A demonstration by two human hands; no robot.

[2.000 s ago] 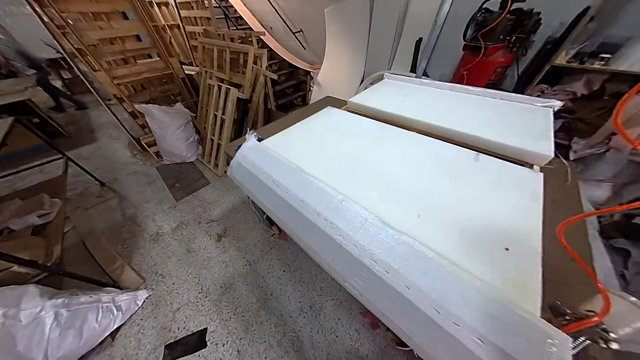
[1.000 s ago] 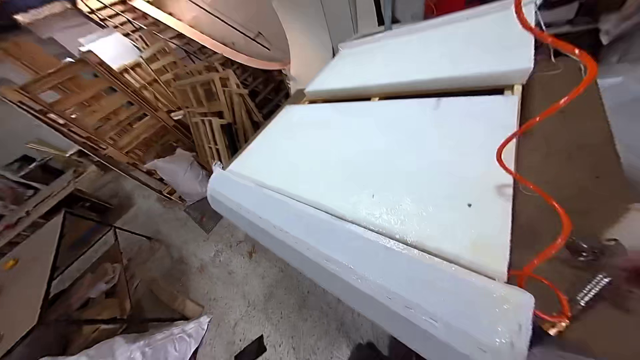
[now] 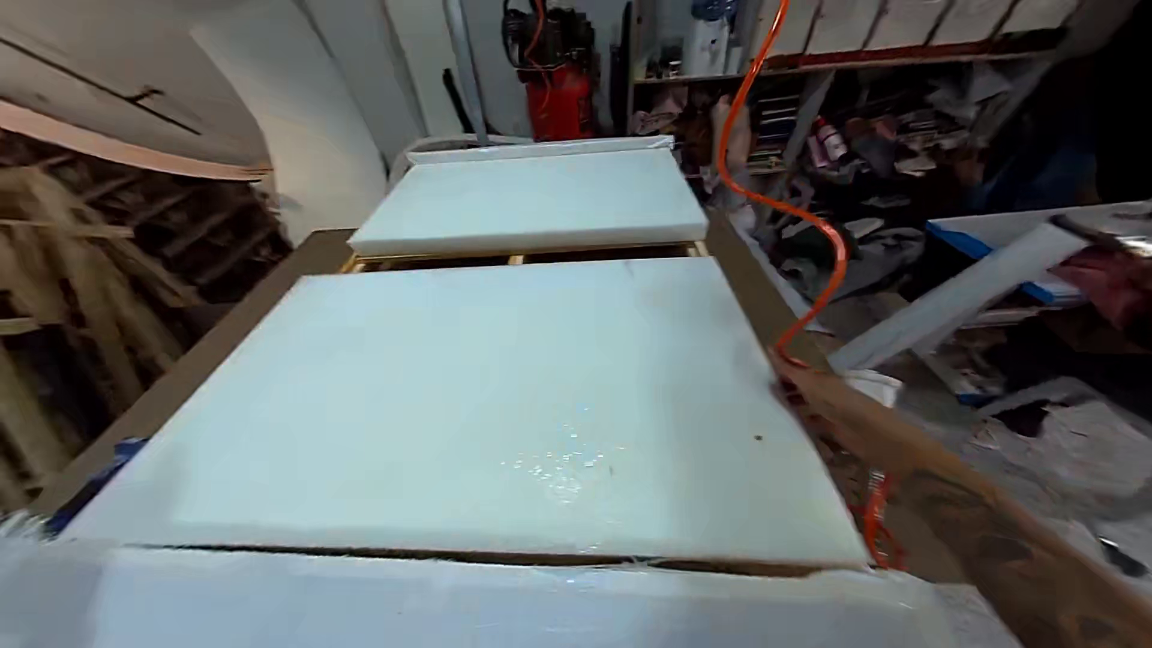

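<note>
A large white foam-like slab (image 3: 450, 387) lies flat on a brown board table (image 3: 261, 315), with a glossy wet-looking patch near its front. Behind it, across a gap showing wooden slats (image 3: 516, 259), is a second white slab (image 3: 540, 202). A white padded section (image 3: 450, 603) runs along the near edge, with a narrow dark gap between. At the right, a blurred brown patterned shape, seemingly my sleeved right arm, reaches the slab's right edge; my right hand (image 3: 804, 385) appears to be at its end, fingers unclear. My left hand is not in view.
An orange coiled air hose (image 3: 832, 243) hangs down to the table's right side. Behind stands a red air compressor (image 3: 560, 101). Wooden frames (image 3: 81, 297) lean at the left. Cluttered shelves (image 3: 765, 135) and a long pale tube or post (image 3: 958, 297) are at the right.
The view has swung to look along the slabs from their near end. The brown patterned shape now reaches in from the lower right; it was not visible in the earlier frames.
</note>
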